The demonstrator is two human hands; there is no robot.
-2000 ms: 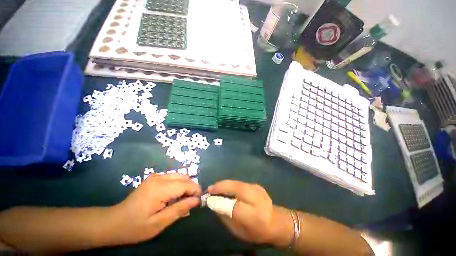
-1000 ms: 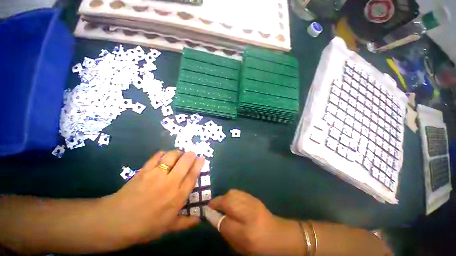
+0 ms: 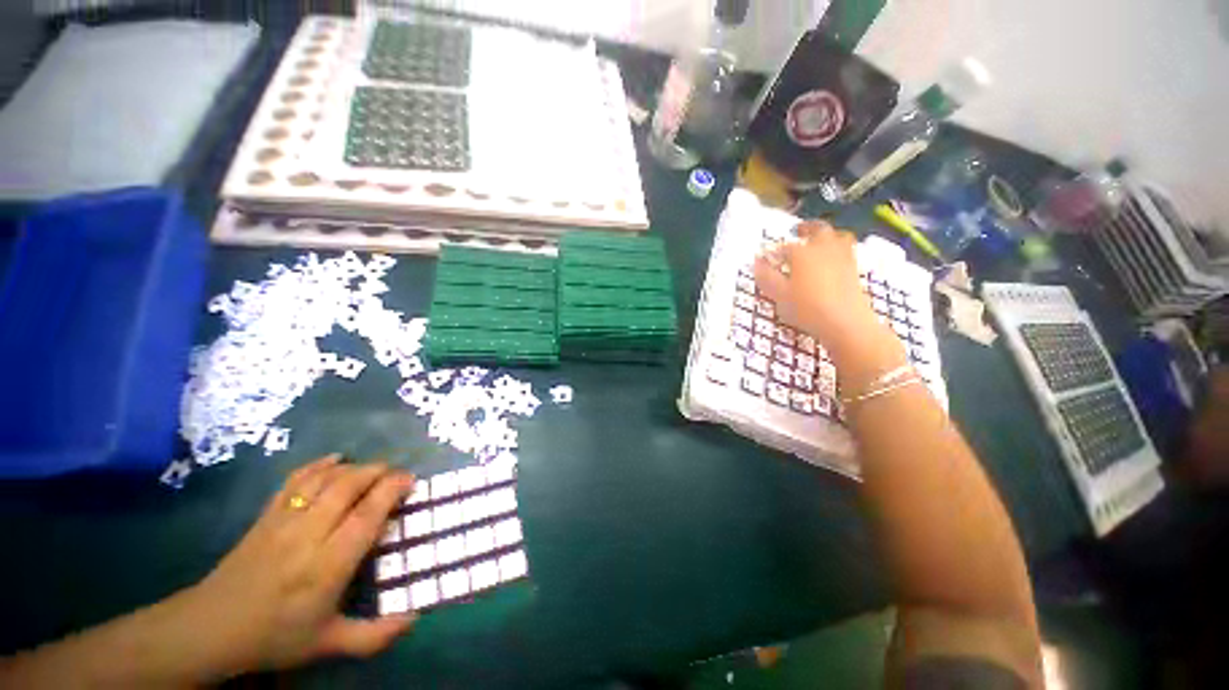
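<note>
A panel covered with rows of white square components lies flat on the dark green mat in front of me. My left hand rests at its left edge, fingers over the upper left part, thumb at the lower left corner. My right hand is over the upper part of the white component tray, which holds a grid of dark-edged square components. Its fingertips are small and blurred, so I cannot tell whether they hold one. White holed squares lie in a loose pile behind the left hand.
Two stacks of green boards stand behind the panel. A blue bin is at left. Perforated boards carry populated panels at the back, beside clear bottles and a black item. A narrow white carrier is at far right.
My right hand has moved from the small panel, right and away, to the component tray. My left hand has shifted left, uncovering the panel's rows. The camera view has also shifted.
</note>
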